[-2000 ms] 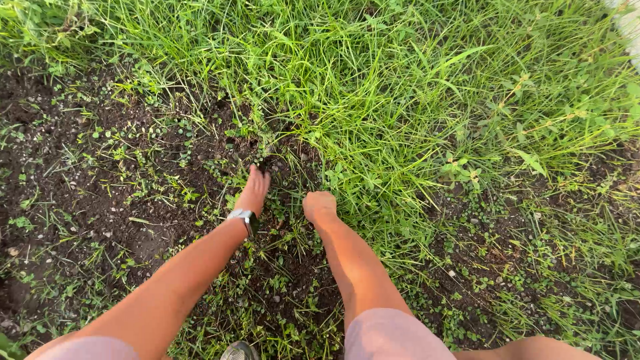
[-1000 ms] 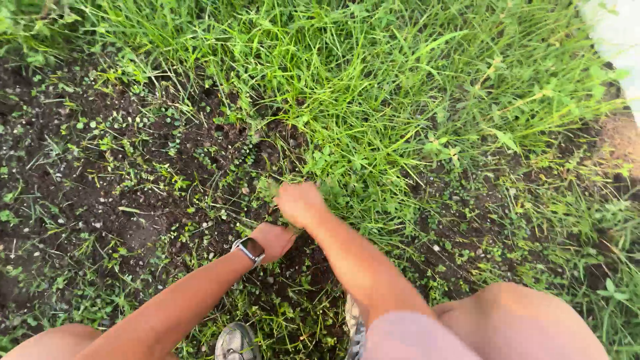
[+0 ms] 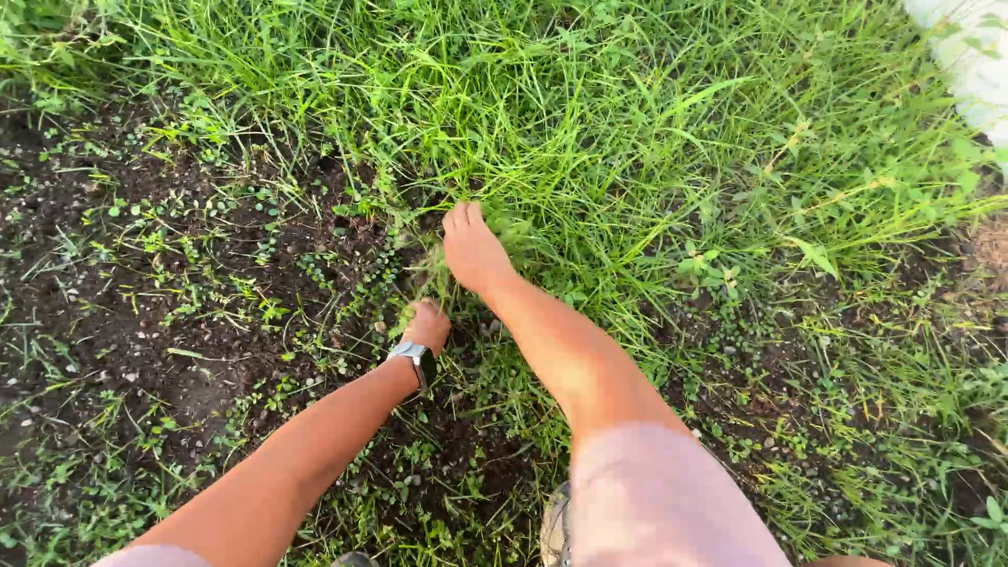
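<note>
My left hand (image 3: 428, 325), with a smartwatch (image 3: 417, 356) on its wrist, is closed around a tuft of pulled grass and weeds (image 3: 431, 279) low in the middle of the view. Just above and to the right, my right hand (image 3: 475, 248) is over the near edge of the tall green grass (image 3: 567, 173), palm down and fingers bent. Loose blades blur between the two hands. What lies under the right palm is hidden, so I cannot tell whether it grips any grass.
Dark soil (image 3: 197, 386) with small weeds and pebbles spreads to the left. A white object (image 3: 972, 75) shows at the upper right corner. My shoe (image 3: 556, 526) stands at the bottom, beside my right sleeve.
My hands were apart two seconds ago, then came together one second ago. Now the right hand is farther forward, above the left, and a grass tuft shows at the left hand.
</note>
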